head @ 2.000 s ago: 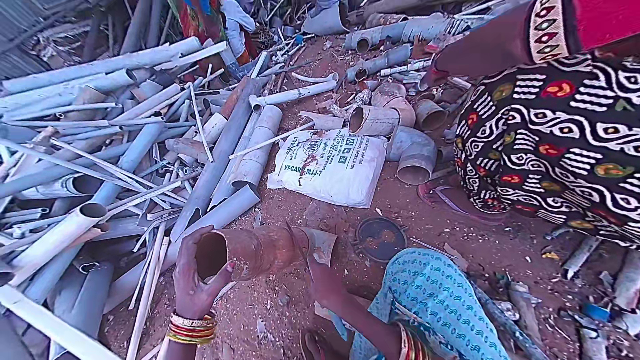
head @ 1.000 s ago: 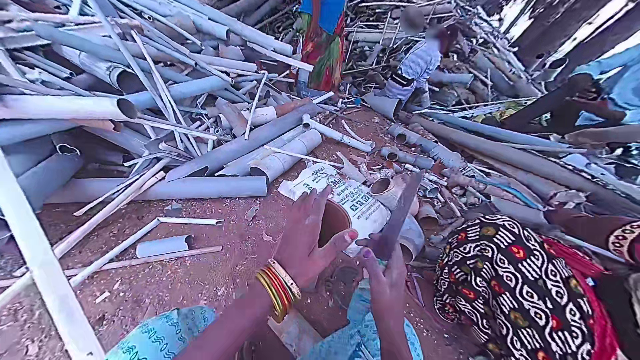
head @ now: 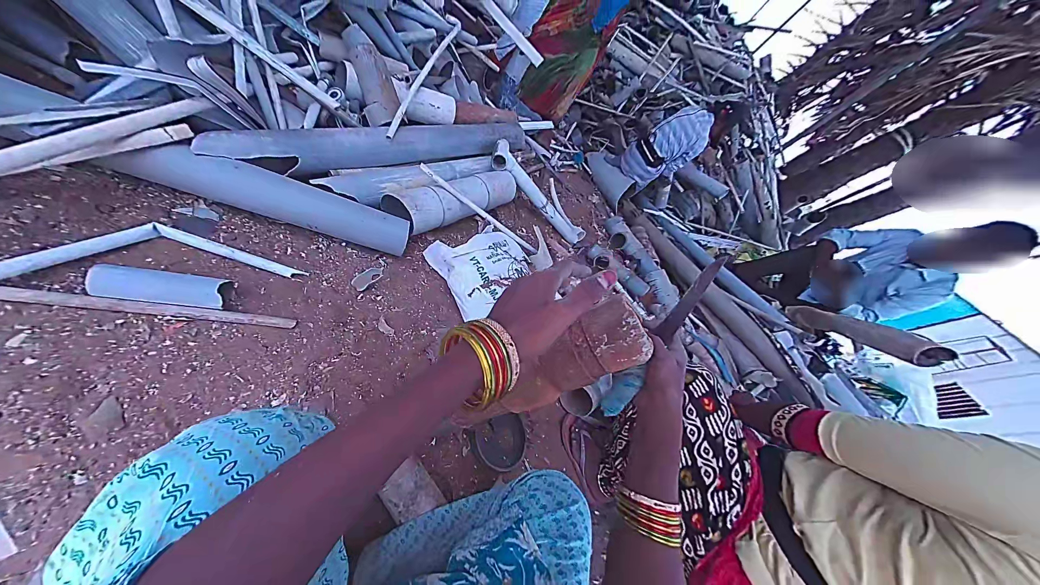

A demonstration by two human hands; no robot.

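A reddish-brown, dirt-stained pipe piece (head: 597, 345) lies at a tilt in front of me, above my knees. My left hand (head: 540, 313) is over its upper side, thumb and fingers gripping it. In my right hand (head: 666, 366), just right of the pipe, is a knife-like metal blade (head: 692, 299), which points up and to the right. The handle is hidden by my fingers. Beneath the pipe, a round dark dish (head: 498, 443) rests on the ground beside a flat block (head: 412, 490).
Grey pipes (head: 268, 195) and strips heap up ahead and left. A printed white sack (head: 475, 272) lies beyond my hands. A co-worker in a patterned black skirt (head: 715, 463) sits close on my right; other people (head: 877, 268) are farther off.
The view has turned and tilted strongly. My left hand has moved from the pipe's open end onto its side. The blade, seen in my right hand one second ago, is still held there.
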